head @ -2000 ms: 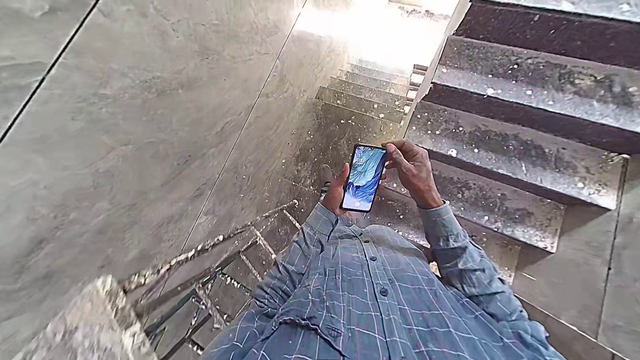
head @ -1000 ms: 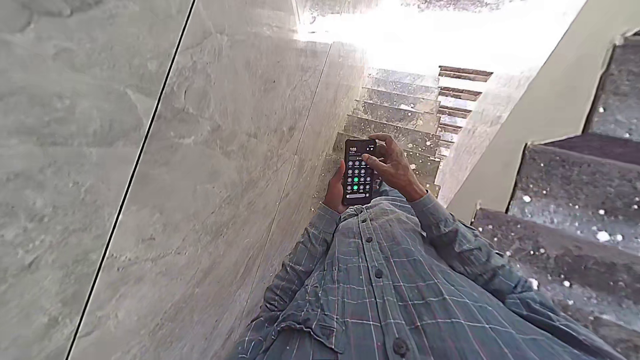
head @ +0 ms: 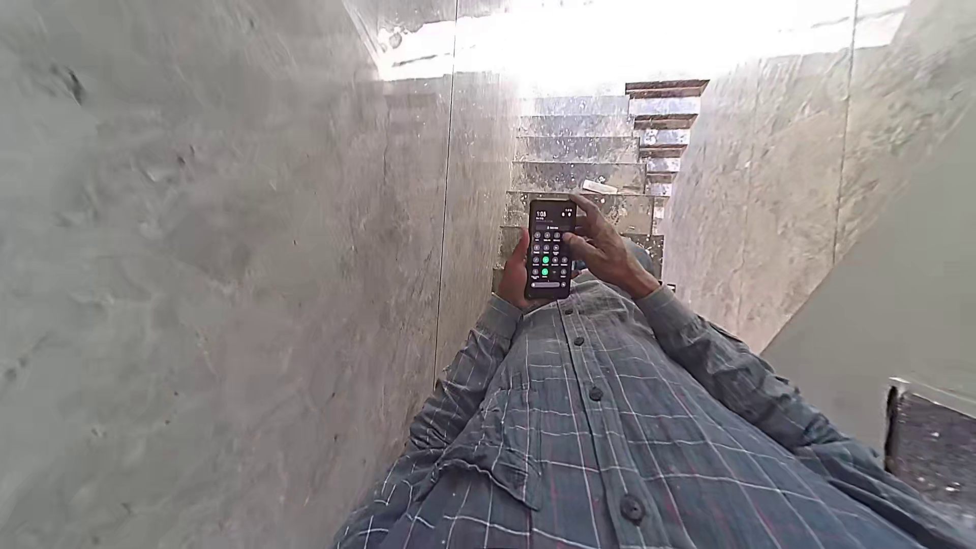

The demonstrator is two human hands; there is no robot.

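Note:
A smartphone is upright in front of my chest, its lit screen facing me with a dark panel of round icons, a few of them green. Around its left side and lower back is my left hand, most of its fingers hidden behind the phone. My right hand is at the phone's right edge, with one finger by the upper right corner and the thumb over the right part of the screen. Whether the right hand also bears the phone's weight cannot be told. Both arms are in checked shirt sleeves.
A speckled staircase runs ahead beyond the phone, with a small pale object on one step. A grey stone-like wall rises close on the left; another wall stands on the right. The edge of a step shows at lower right.
The phone's screen went from a blue picture to a dark icon panel. The view has turned away from the railing and the right-hand steps, towards the stairs ahead. My left hand still holds the phone.

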